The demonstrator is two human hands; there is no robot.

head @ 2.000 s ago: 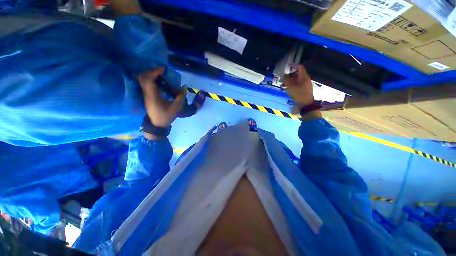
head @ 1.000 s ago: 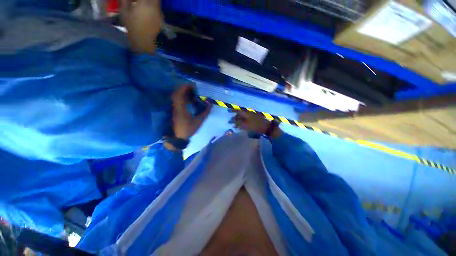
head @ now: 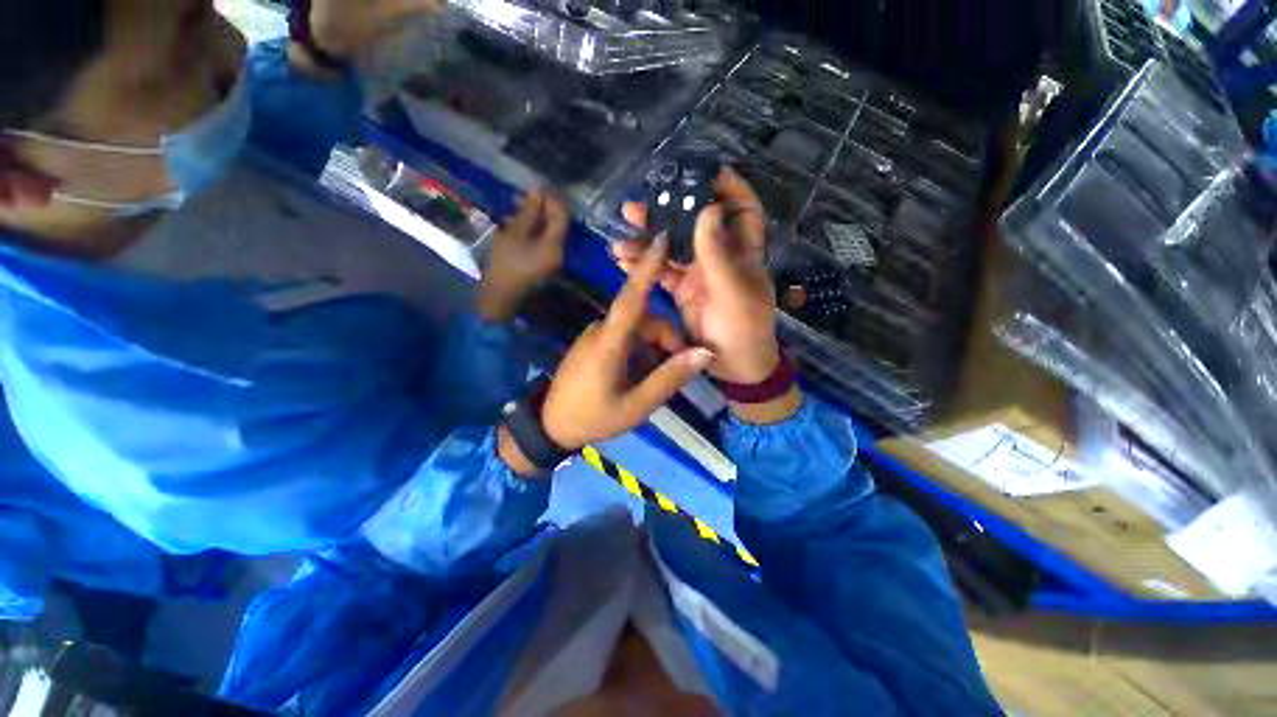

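A small dark part (head: 678,199) with round light spots is held up in my right hand (head: 730,287), between thumb and fingers, palm turned up. My left hand (head: 612,376) is beside and partly below it, its index finger stretched towards the part's lower edge; the other fingers are bent and it holds nothing that I can see. Behind and to the right of the part lies a dark compartment tray (head: 896,210) with small parts in its pockets.
A masked person (head: 196,378) in blue stands close on the left, one hand near my left hand. A white foam box (head: 406,210) with a red item is beyond. Clear trays (head: 1162,224) are at right, over a brown carton (head: 1106,521) on the blue shelf beam (head: 1064,567).
The view has turned to the compartment tray on the shelf. Both hands have come together in front of it, and the dark part now shows clearly in my right hand.
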